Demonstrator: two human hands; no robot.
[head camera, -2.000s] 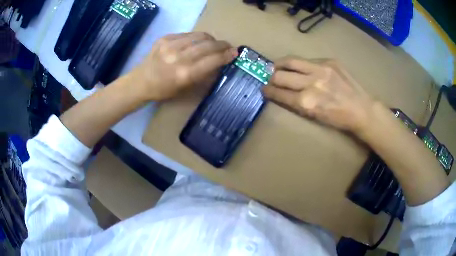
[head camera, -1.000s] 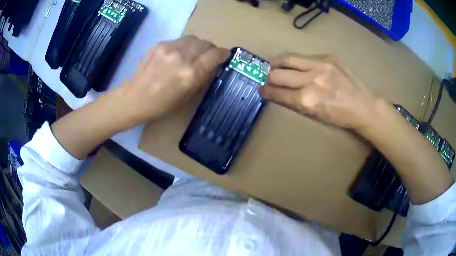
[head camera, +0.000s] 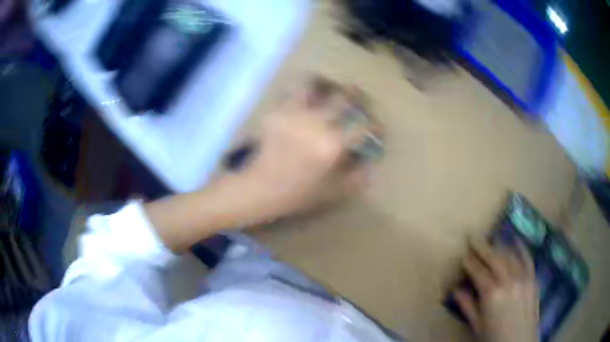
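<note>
The picture is strongly blurred. My left hand (head camera: 294, 157) is around a black power bank case; the green board end (head camera: 361, 137) shows beyond the fingers and a dark corner shows near the wrist. The hand hides the rest of it. My right hand (head camera: 505, 284) lies on black cases with green boards (head camera: 558, 257) at the lower right, its fingers spread over them. Whether it grips one cannot be told.
More black cases (head camera: 164, 57) lie on the white bench top at upper left. A blue-rimmed tray (head camera: 550, 70) with grey contents is at upper right, beside a dark tangled pile (head camera: 401, 27). A brown cardboard sheet (head camera: 428, 167) lies under the work.
My right hand has left the middle case and moved down and right to the other cases. My left hand now covers the middle case, which has turned. The whole view has shifted.
</note>
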